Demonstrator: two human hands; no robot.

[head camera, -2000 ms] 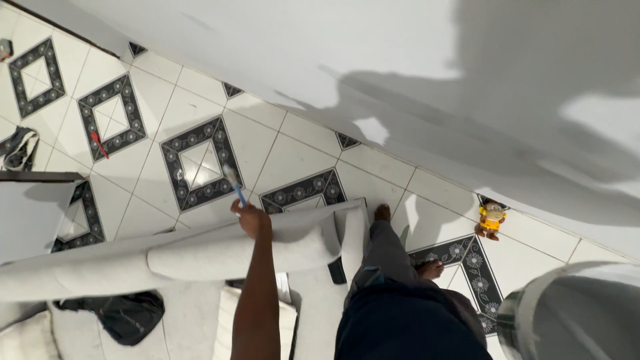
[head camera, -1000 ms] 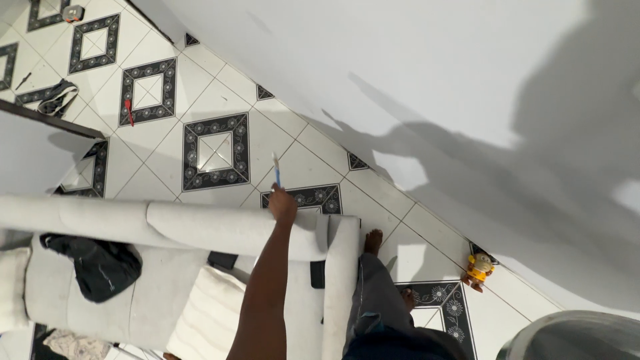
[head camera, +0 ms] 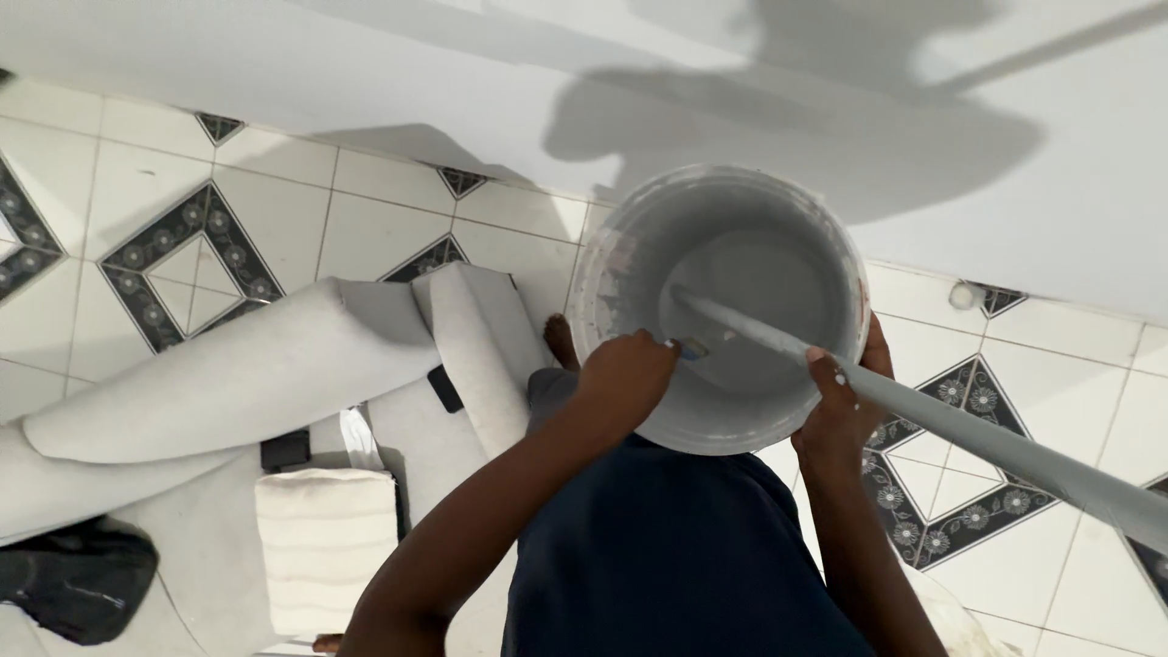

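A large pale plastic bucket point(head camera: 602, 301) is in front of my body, with greyish liquid, perhaps paint, at its bottom. My left hand point(head camera: 628, 379) is over the bucket's near left rim, closed on a small brush point(head camera: 695, 349) with a blue part, which points into the bucket. My right hand point(head camera: 844, 392) grips the bucket's right side from outside, its thumb by a long grey pole point(head camera: 967, 433). The pole slants across the rim, its far end inside the bucket. White specks mark the right thumb.
A white wall point(head camera: 411, 73) rises beyond the tiled floor point(head camera: 274, 205). At the left stands a light sofa point(head camera: 210, 383) with a cream cushion point(head camera: 328, 547) and a black bag point(head camera: 82, 575). A small round object point(head camera: 963, 295) lies near the wall.
The brush was held out over the sofa back; my left hand now has it at the bucket. The bucket, earlier at the lower right edge, is now before me, and my right hand and the pole have appeared.
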